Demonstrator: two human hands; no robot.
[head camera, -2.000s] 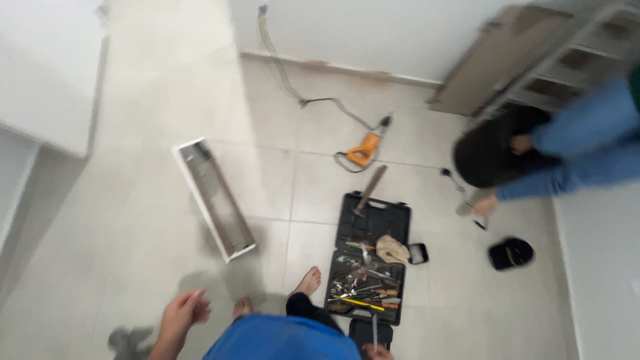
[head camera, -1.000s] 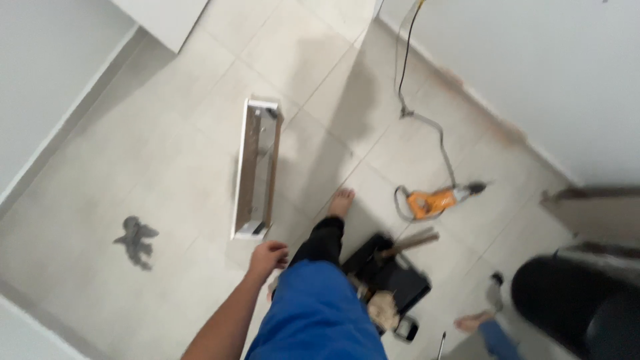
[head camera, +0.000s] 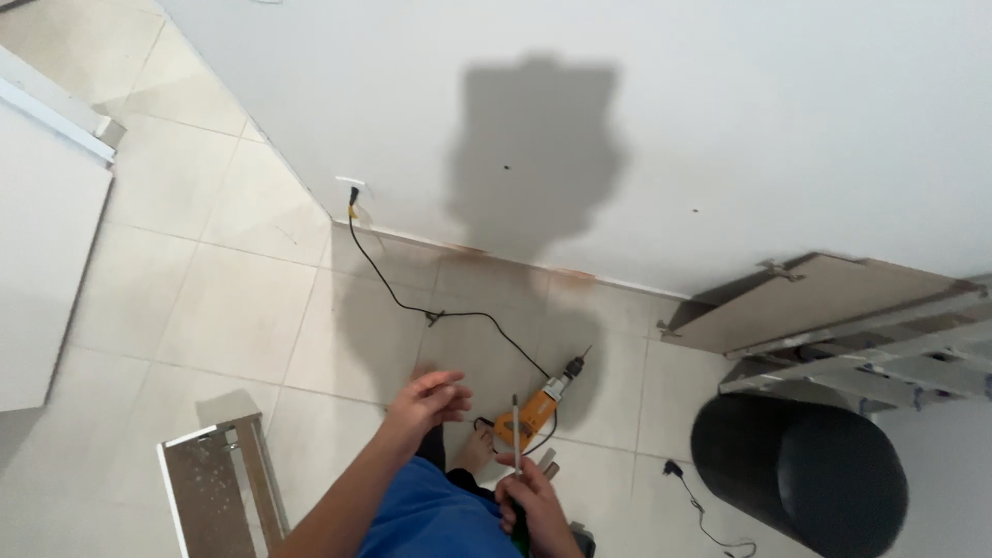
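My left hand (head camera: 430, 407) is raised in front of my body with its fingers loosely bent and nothing visible in it. To its right, my right hand (head camera: 531, 496) grips a screwdriver (head camera: 517, 434) by its dark green handle, the metal shaft pointing up and away from me. Beyond the shaft lies an orange corded power drill (head camera: 527, 418) on the floor, with a bit in its chuck. A black cable (head camera: 403, 304) runs from the drill to a wall outlet (head camera: 353, 184). Two small dark holes (head camera: 507, 167) show in the white wall.
A rectangular cabinet frame or drawer (head camera: 209, 496) lies at lower left. At right are a metal ladder (head camera: 876, 356), a leaning brown panel (head camera: 821, 298), a black cylindrical stool or bin (head camera: 798, 473) and a small plug with cord (head camera: 673, 469). A white panel (head camera: 46, 248) stands at left.
The view has swung toward the wall. The other person's arms, seen near the black cylinder two seconds ago, are out of view. Most of the open toolbox is also out of view.
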